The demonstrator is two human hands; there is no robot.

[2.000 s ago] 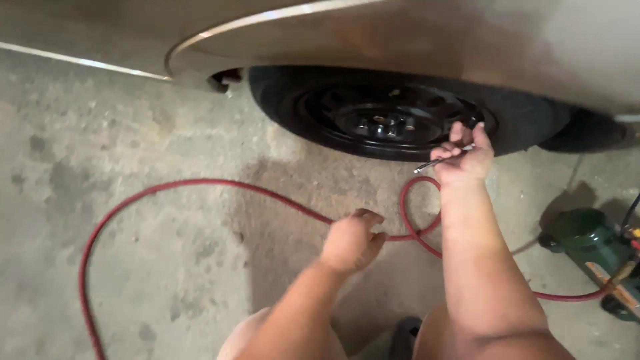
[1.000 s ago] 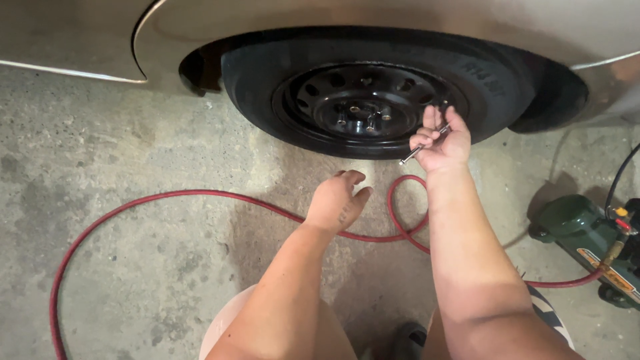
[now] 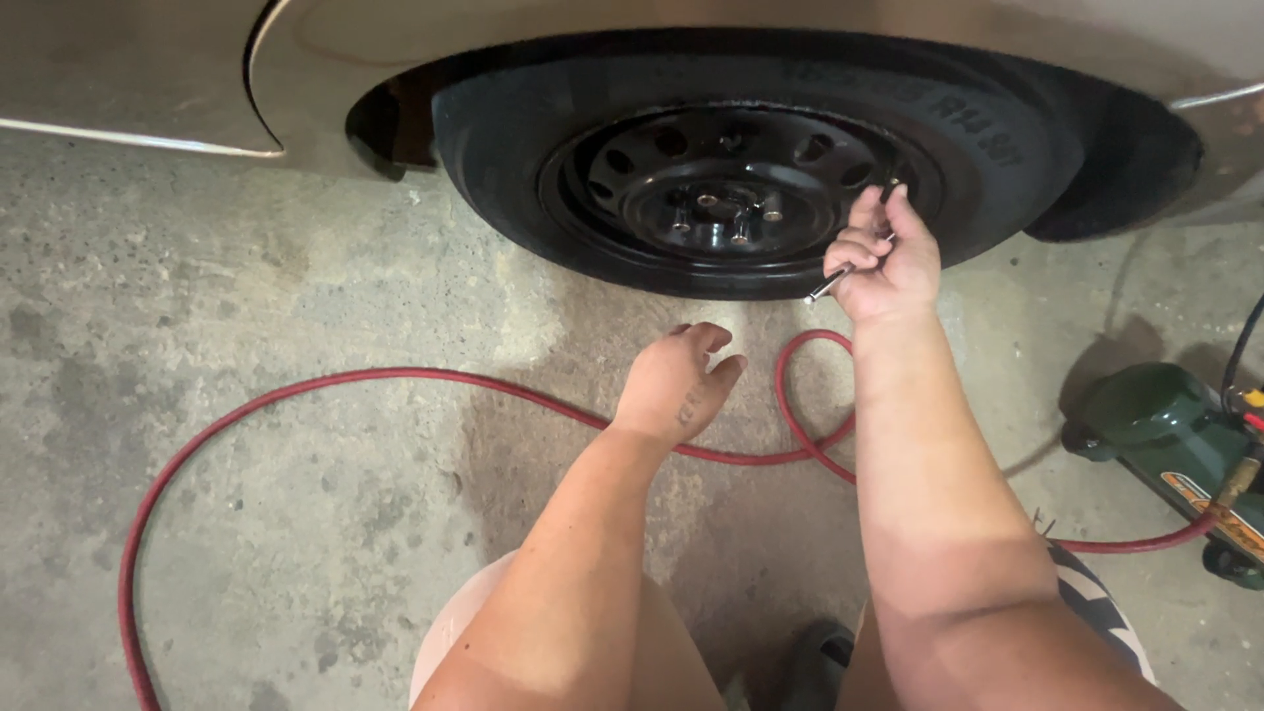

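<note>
My right hand (image 3: pixel 882 259) is raised at the right side of a black steel wheel (image 3: pixel 632 212) on a car. A slim metal tool (image 3: pixel 828 284), perhaps a tire pressure gauge, is held in its curled lower fingers. Its thumb and forefinger pinch at the valve stem (image 3: pixel 892 184) near the rim edge; whether they hold a cap cannot be told. My left hand (image 3: pixel 681 380) hangs in front of the tire (image 3: pixel 494 168), fingers apart and slightly bent, with nothing in it. Lug nuts or studs (image 3: pixel 741 233) show around the wheel's centre.
A red air hose (image 3: pixel 415 373) curves over the concrete floor (image 3: pixel 326 484), loops between my arms and runs to a green air compressor (image 3: pixel 1150 405) at the right. The car's body panel (image 3: pixel 612 18) overhangs the tire. A dark shoe (image 3: pixel 820 662) is at the bottom.
The view has shifted, showing more of the wheel. My right hand stays at the rim with the metal tool in its fingers. My left hand remains empty in front of the tire.
</note>
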